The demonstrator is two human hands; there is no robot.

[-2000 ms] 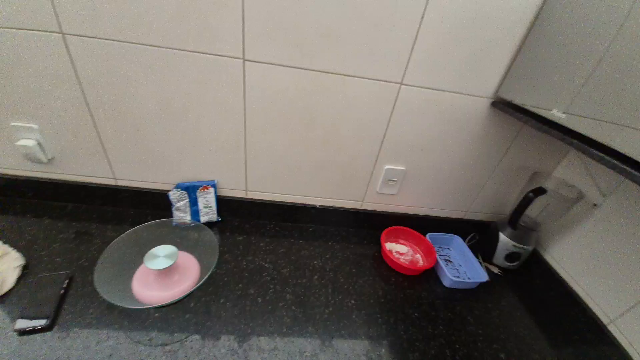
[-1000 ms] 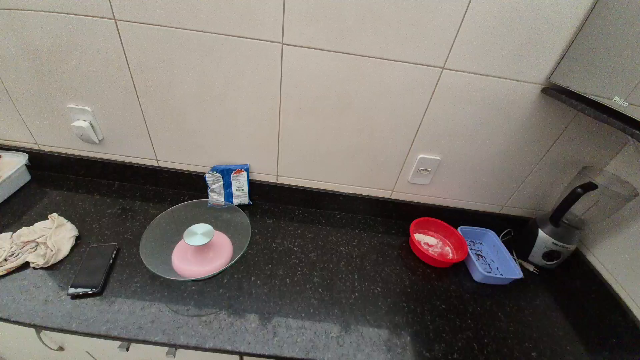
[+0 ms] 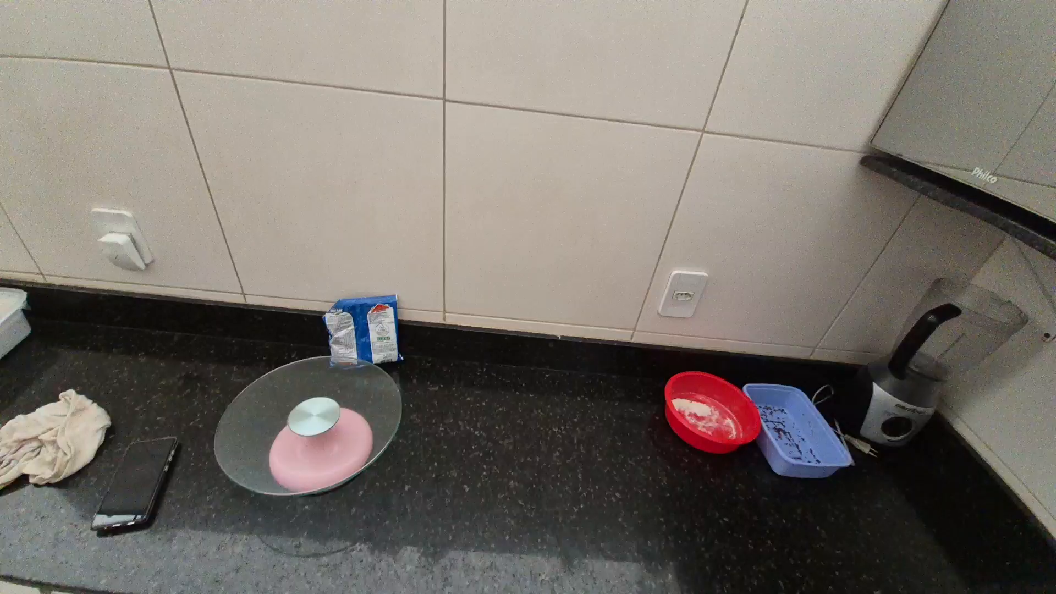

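Neither my left hand nor my right hand shows in the head view. A round glass cake stand (image 3: 247, 429) with a pink base (image 3: 322, 455) stands on the black granite countertop, left of the middle. Behind it, a blue and white plastic packet (image 3: 365, 330) leans by the wall. Farther right, a red plastic bowl (image 3: 711, 412) holds some white powder. Right beside the bowl is a blue rectangular plastic container (image 3: 797, 431) with dark bits inside.
A black smartphone (image 3: 136, 483) and a crumpled cream cloth (image 3: 58, 437) lie at the left, with part of a white container (image 3: 11, 320) behind. A blender (image 3: 903, 396) stands in the right corner, its plug (image 3: 860, 444) on the counter. Above it, a grey Philco appliance (image 3: 982, 107) rests on a dark shelf.
The view has shifted left since the earliest frame, bringing the whole phone and more of the cloth into sight. The things on the counter have not plainly moved.
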